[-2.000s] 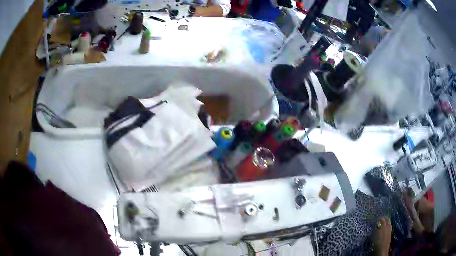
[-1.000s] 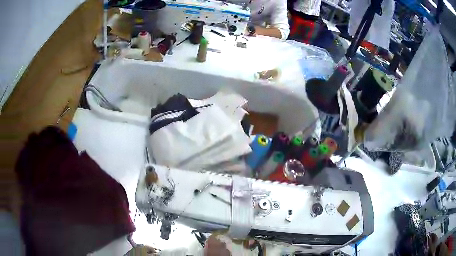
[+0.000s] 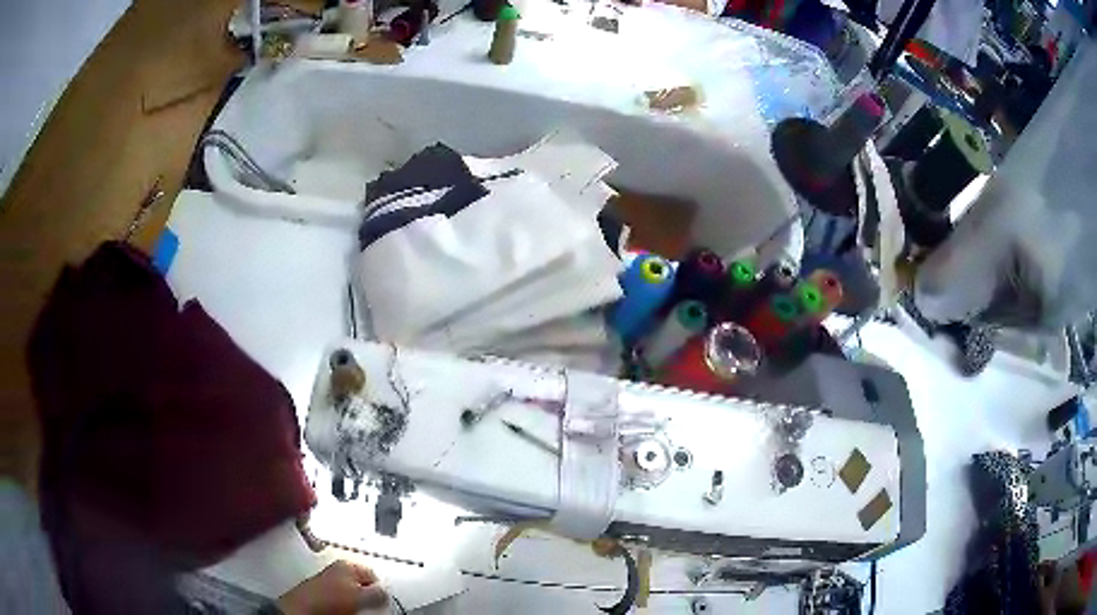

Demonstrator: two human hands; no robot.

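A dark maroon garment (image 3: 169,421) lies bunched at the left, on the table's left side. My left hand (image 3: 331,591) is cut off by the bottom edge, just right of the garment's lower end, beside a pale piece (image 3: 415,581). Its fingers look bent; whether they grip anything cannot be told. The white sewing machine head (image 3: 758,469) stretches to the right, with a white textured band (image 3: 591,451) around it. The needle area (image 3: 387,505) is lit brightly. My right hand is not in view.
Scissors with yellow handles (image 3: 517,543) lie under the machine arm. Behind the head are coloured thread cones (image 3: 647,292) and white fabric pieces (image 3: 493,270) in the trough (image 3: 722,156). A clear plastic bag (image 3: 1023,228) hangs at right.
The view has shifted, so the machine sits higher. My left hand shows more clearly beside the garment. The skin-coloured shape below the machine a second ago no longer shows; scissor handles are visible there.
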